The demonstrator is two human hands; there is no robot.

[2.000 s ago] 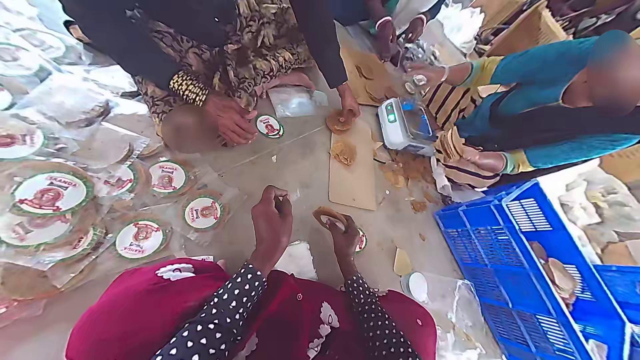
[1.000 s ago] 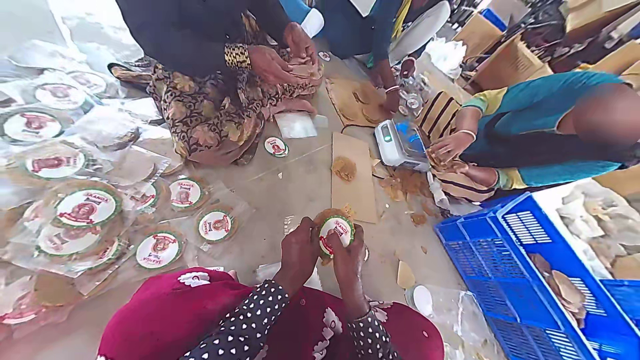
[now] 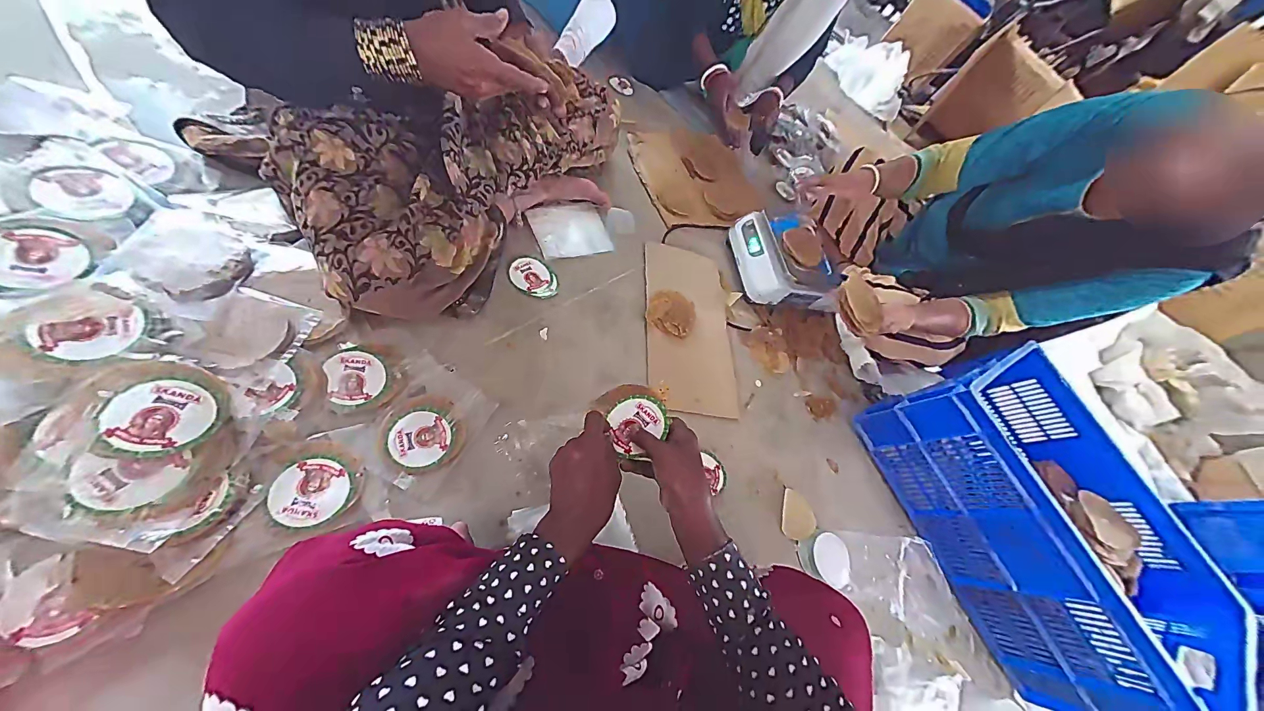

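Observation:
Between both hands I hold a stack of thin round brown discs (image 3: 610,399) topped by a round paper label (image 3: 632,425) with a green rim. My left hand (image 3: 583,479) grips the stack's left edge. My right hand (image 3: 679,469) holds its right side, fingers over the label. Another round label (image 3: 712,474) lies on the floor just right of my right hand. A clear plastic bag (image 3: 622,528) lies partly hidden under my wrists. Ahead of my hands is a cardboard sheet (image 3: 691,365) with a small brown disc pile (image 3: 671,313) on it.
Bagged, labelled disc packs (image 3: 158,420) cover the floor at left. A blue plastic crate (image 3: 948,494) with discs inside stands at right. Co-workers sit ahead, one beside a digital scale (image 3: 765,259) with its display lit. Plastic bags (image 3: 889,583) and a white round lid (image 3: 831,560) lie at lower right.
Two seconds ago my hands were apart, the right holding discs; now both hold the stack with a label on top. The co-worker at upper left has raised a hand from the floor and now handles discs.

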